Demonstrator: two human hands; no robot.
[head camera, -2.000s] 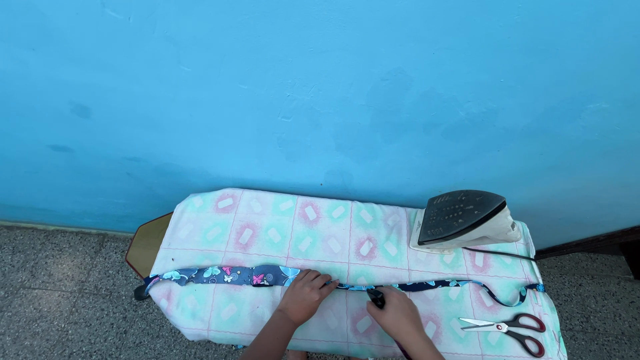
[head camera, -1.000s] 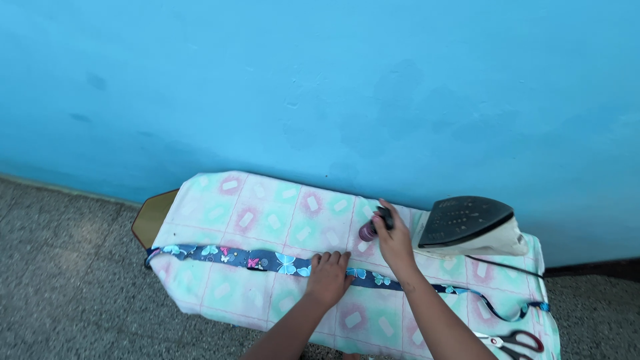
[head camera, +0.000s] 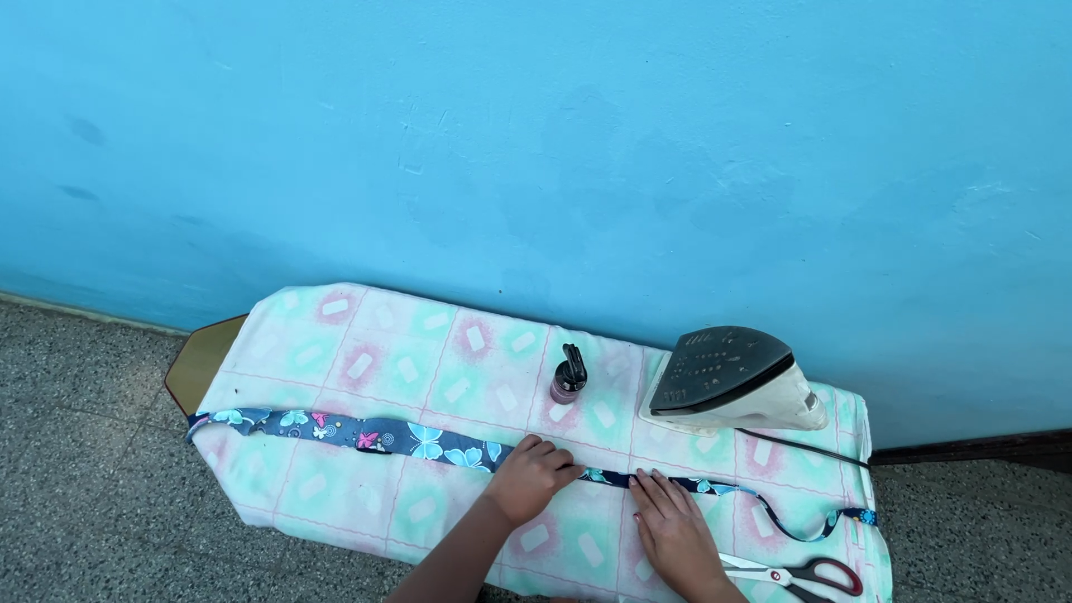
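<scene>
A long navy fabric strip with a butterfly print (head camera: 427, 442) lies lengthwise over a cloth-covered ironing board (head camera: 394, 494). My left hand (head camera: 533, 477) has its fingers curled on the strip near the middle, pinching its edge. To the right, the strip looks narrower and folded. There my right hand (head camera: 674, 523) rests with fingers extended on the strip, holding nothing. A small spray bottle with a black top (head camera: 569, 377) stands above my hands. The steam iron (head camera: 724, 377) rests at the right with its dark soleplate showing.
Scissors with black and red handles (head camera: 791, 576) lie at the lower right, near my right wrist. The iron's black cord (head camera: 804, 448) runs off the board's right edge. Behind the board is a blue wall (head camera: 536, 151); speckled floor (head camera: 92, 469) shows at both sides.
My right hand held the spray bottle above the strip a second ago; the bottle now stands on the board. That hand has come down onto the strip, right of my left hand.
</scene>
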